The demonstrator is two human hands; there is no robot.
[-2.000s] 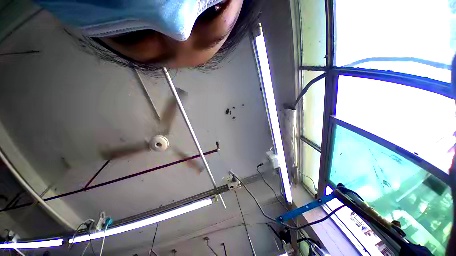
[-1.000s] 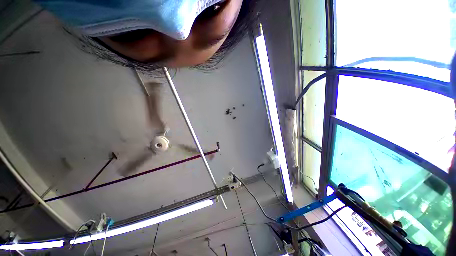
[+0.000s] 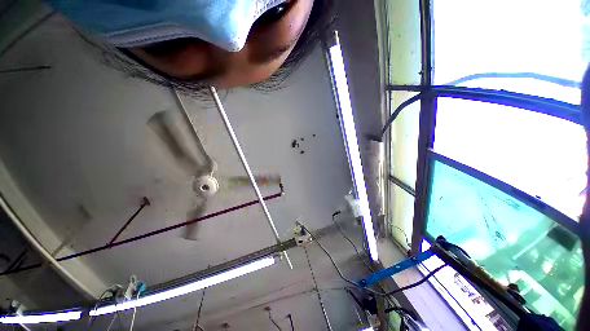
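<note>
Neither of my hands is in the picture, and no work piece shows. The camera looks up at the ceiling. A person's head with a light blue face covering hangs upside down into the top left, close to the camera. Nearest at the lower right is a blue bracket arm joined to a dark bar-like fixture, cut off by the bottom edge.
A ceiling fan turns, its blades blurred. A tube light runs down the middle right, another lies low left. A dark red pipe and white rod cross the ceiling. Windows fill the right.
The fan blades stand at different angles. The face at the top has shifted very slightly. The rest of the view looks the same.
</note>
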